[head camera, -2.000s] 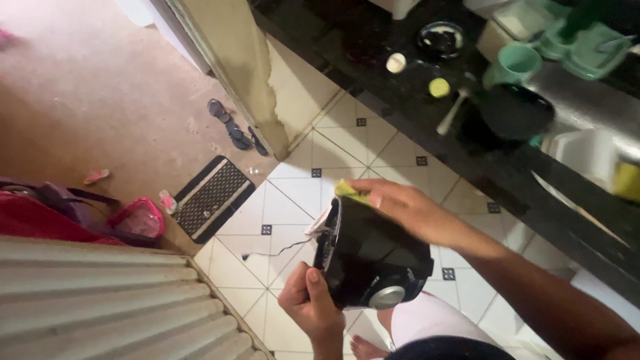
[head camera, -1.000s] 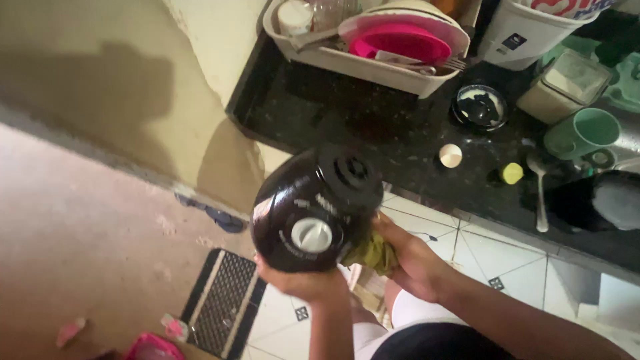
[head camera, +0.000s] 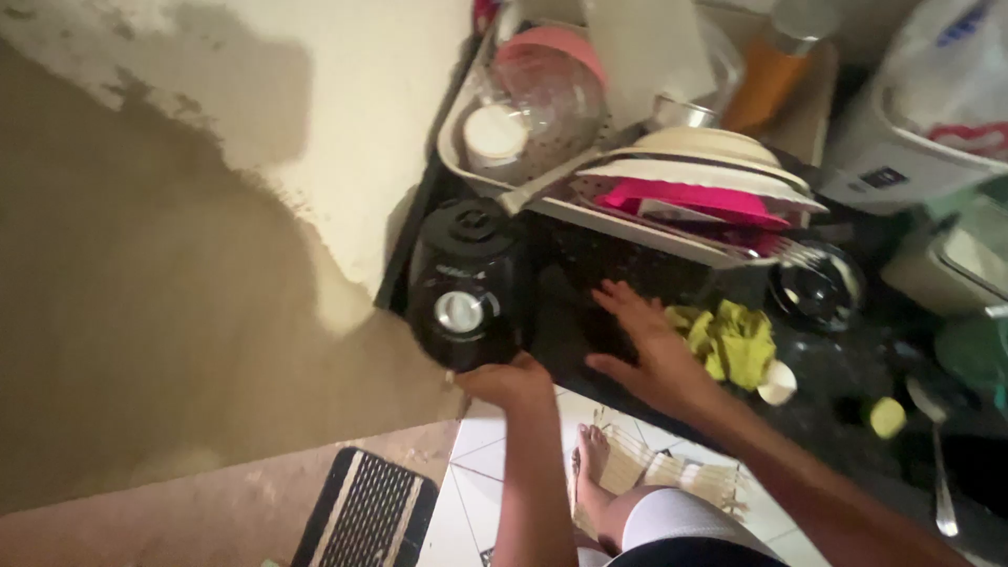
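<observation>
A black blender base (head camera: 465, 283) with a silver knob stands upright at the left end of the dark stone counter, beside the wall. My left hand (head camera: 508, 382) touches its lower front edge; how firmly it grips is hard to tell. To the right of the base, my right hand (head camera: 650, 346) is over the counter with its fingers spread and nothing in it. A crumpled yellow-green cloth (head camera: 732, 342) lies on the counter just beyond the right hand, touching a small white cap (head camera: 778, 383).
Behind the base is a dish rack (head camera: 654, 236) with plates and containers. Further right are a black lid (head camera: 817, 285), a yellow cap (head camera: 887, 417), a metal spoon (head camera: 941, 472) and a white bin (head camera: 874, 157). A mat (head camera: 366, 512) lies on the floor.
The blender base, earlier held in my hands, now stands on the counter. My right hand has let go of the cloth, which lies beside the white cap. The view has swung toward the dish rack.
</observation>
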